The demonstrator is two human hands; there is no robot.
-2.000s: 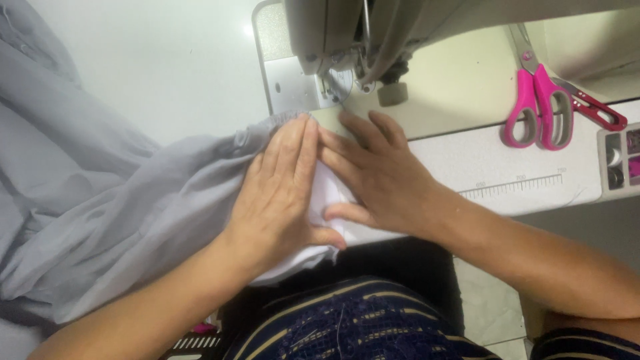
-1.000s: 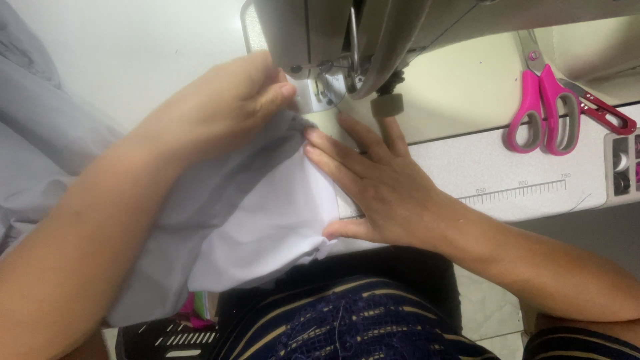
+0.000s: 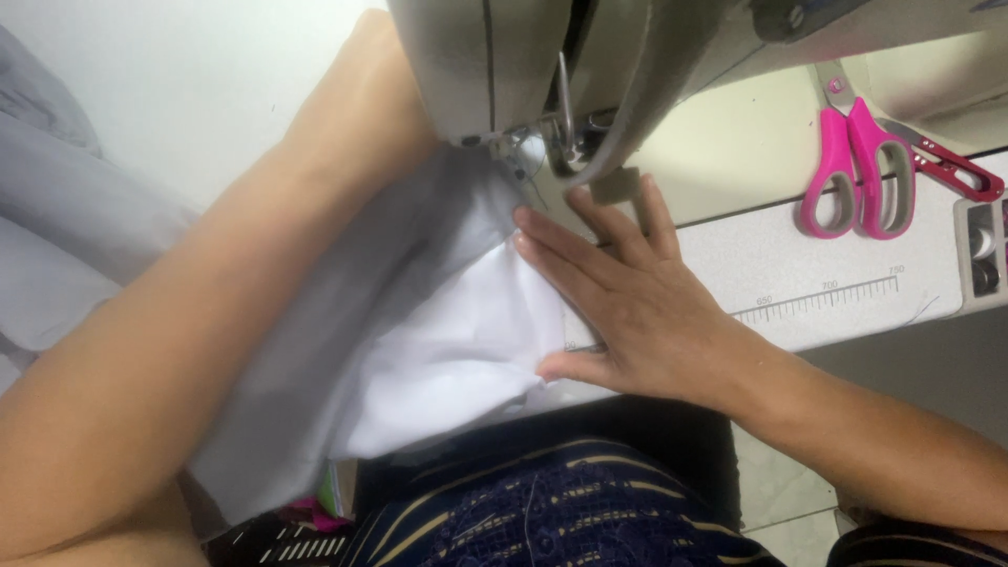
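Observation:
Grey fabric (image 3: 315, 339) with a white layer (image 3: 457, 339) runs up to the needle area of a sewing machine (image 3: 520, 150). My left hand (image 3: 382, 94) reaches past the left of the machine head; its fingers are hidden behind the head, so its hold cannot be told. Spread on the machine bed, my right hand (image 3: 638, 299) touches the white layer's right edge with its index, middle and thumb tips. Its other fingers lie by a small block under the machine head.
Pink-handled scissors (image 3: 870, 173) and red thread snips (image 3: 953, 165) lie on the right. Beside them is a compartment tray (image 3: 965, 252) with bobbins. A printed ruler scale (image 3: 827, 295) runs along the bed's front. More grey fabric (image 3: 87, 197) lies at left, and a black basket (image 3: 291, 543) is below.
My left hand has left its place beside my right hand on the fabric and moved up behind the machine head. The fabric's white layer shows more. My right hand's fingers have spread.

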